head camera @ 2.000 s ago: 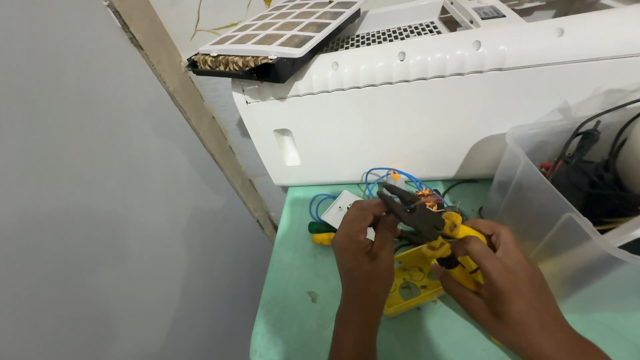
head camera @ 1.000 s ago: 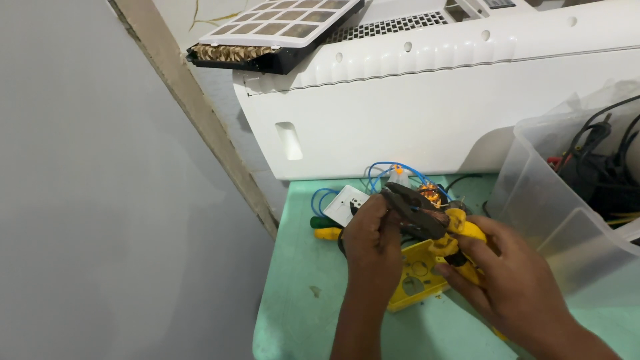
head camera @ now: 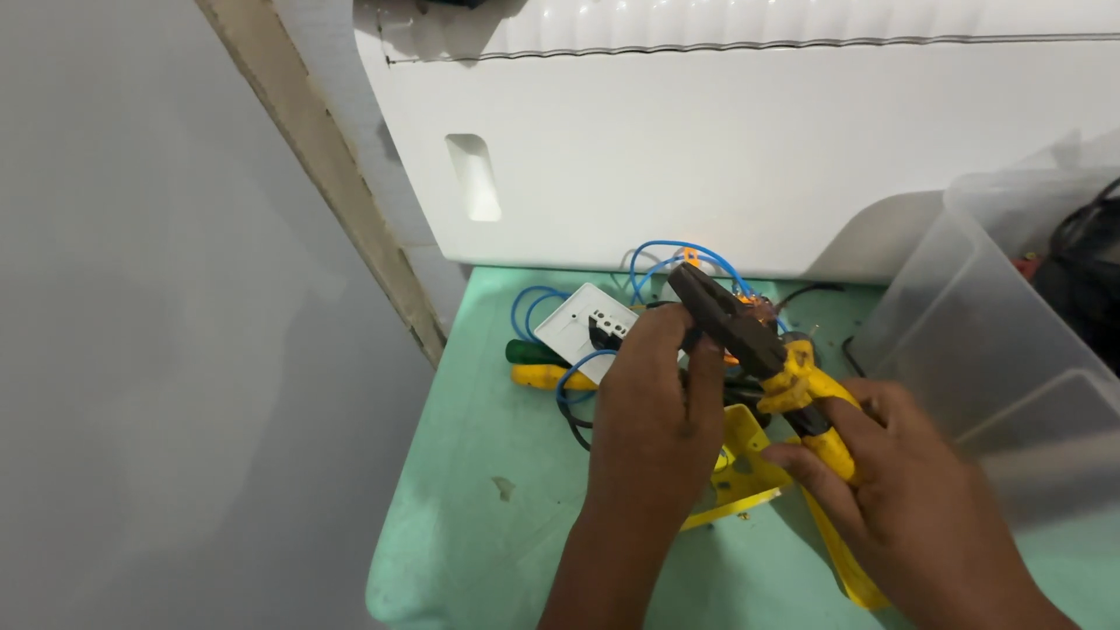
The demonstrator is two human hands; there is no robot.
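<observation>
My right hand grips the yellow handles of combination pliers, whose dark jaws point up and left. My left hand has thumb and fingers pinched together beside the jaws, on something small and dark that is mostly hidden. Behind it lies a white socket faceplate with blue wires around it. Under both hands sits a yellow plastic electrical box. Tool handles, one green and one yellow, stick out left of the faceplate. Bits of copper and orange show behind the pliers.
A green table carries everything. At its back stands a large white plastic appliance casing. A clear plastic bin holding dark cables is on the right. A grey wall rises on the left.
The view has moved closer and lower. The pliers stay in my right hand, and my left hand keeps its pinch beside their jaws.
</observation>
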